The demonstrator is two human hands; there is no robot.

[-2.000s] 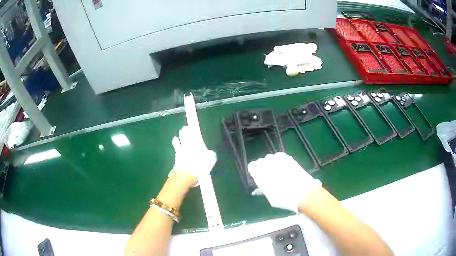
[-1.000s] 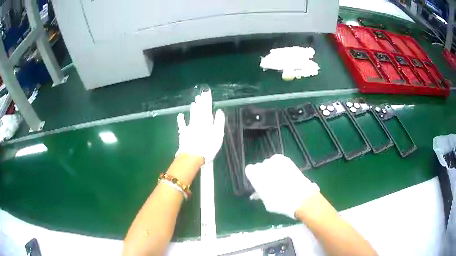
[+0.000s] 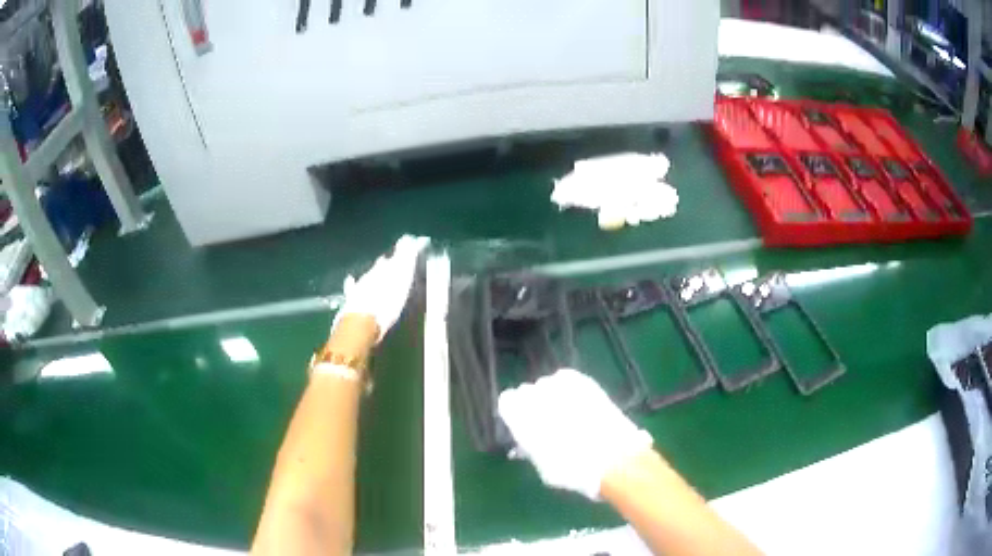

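Several black phone frames (image 3: 669, 375) lie in a slanting row on the green belt, to the right of the white stop bar (image 3: 437, 413). My right hand (image 3: 571, 434), in a white glove, grips the lower end of a blurred stack of frames (image 3: 479, 375) at the row's left end, just right of the bar. My left hand (image 3: 383, 291), also gloved, is at the far edge of the belt, left of the bar's far end. It holds no frame; its fingers are blurred and close together.
A red tray (image 3: 838, 223) with dark frames stands far right beyond the belt. A crumpled white heap (image 3: 618, 190) lies beyond the belt. A light-grey machine (image 3: 435, 76) stands behind. A white-lined tray of dark parts (image 3: 968, 369) is at the right edge. A white cover (image 3: 870, 478) borders the belt's near side.
My left hand has moved off the stop bar to its left. My right hand and the stack have shifted slightly left in view. The lone frame at the bottom has left the view.
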